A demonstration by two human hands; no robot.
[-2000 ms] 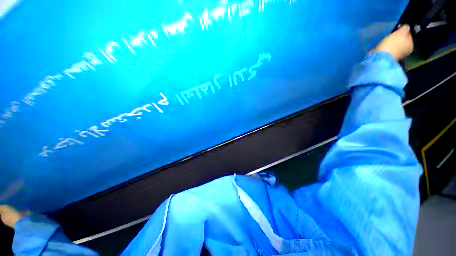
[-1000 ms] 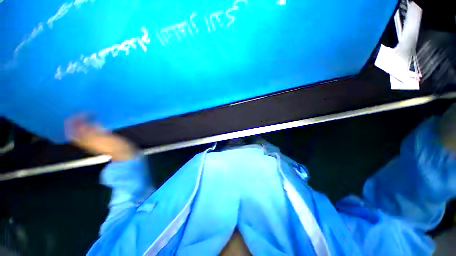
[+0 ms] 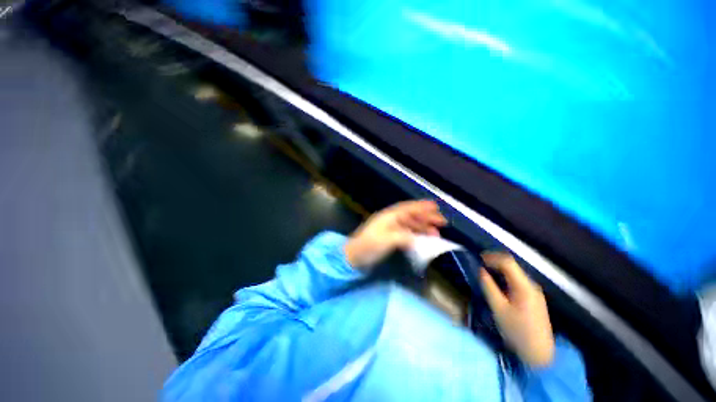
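My left hand (image 3: 394,233) is in front of my body, its fingers closed on the white backing paper (image 3: 429,249). My right hand (image 3: 518,308) is just to the right, fingers bent around a dark navy strip, which looks like a feature sticker (image 3: 469,271). The strip curves down between the hands from the white paper. How far the two are peeled apart is too blurred to tell. The lit blue television (image 3: 502,102) lies beyond the line edge, and neither hand touches it.
The line edge (image 3: 440,196), with its silver border, runs diagonally from upper left to lower right. Another blue screen (image 3: 206,9) shows at the top left. A white piece (image 3: 708,326) is cut off at the right edge. A grey surface (image 3: 71,235) lies at left.
The view has swung left along the line. Both hands have come together in front of my body, off the television. They now hold white paper and a dark strip.
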